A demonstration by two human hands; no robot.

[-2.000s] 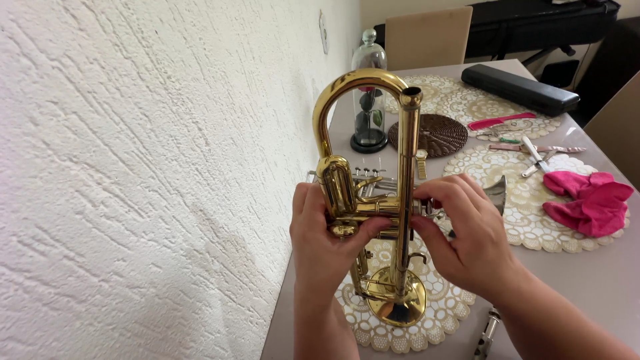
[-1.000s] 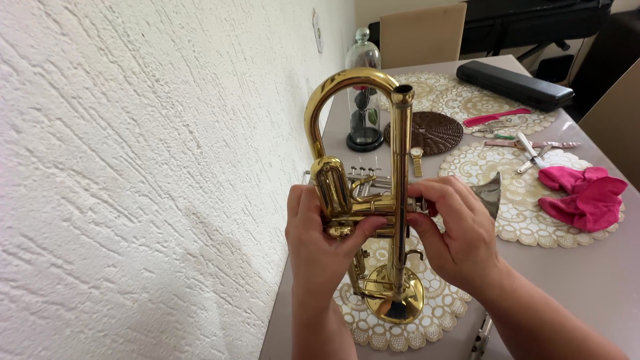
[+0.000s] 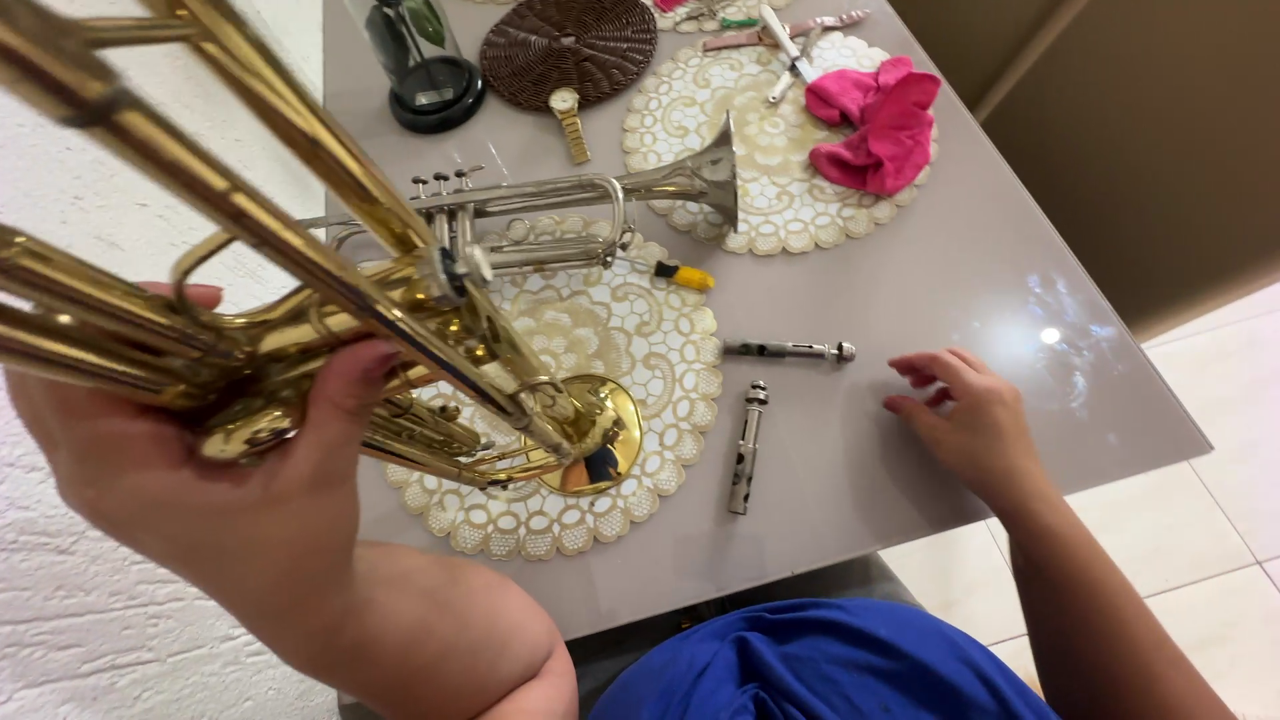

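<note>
My left hand grips a gold brass valved instrument at its valve section, the tubing rising toward the camera at upper left. Its lower end overlaps a round brass piece on a lace placemat; whether they are joined I cannot tell. My right hand is off the instrument, fingers curled loosely apart over the table's right part, holding nothing. Two metal piston valves lie between the hands: one sideways near the placemat's edge, the other lengthwise below it. A silver trumpet lies behind the brass instrument.
A yellow and black screwdriver lies by the trumpet. Farther back are a gold wristwatch, a brown woven mat, a glass dome's black base, a pink cloth and a white-handled tool. The textured wall stands at left.
My right hand has left the brass instrument and moved right, above the table. The left hand still holds the instrument, which leans toward upper left. The view has tipped down strongly.
</note>
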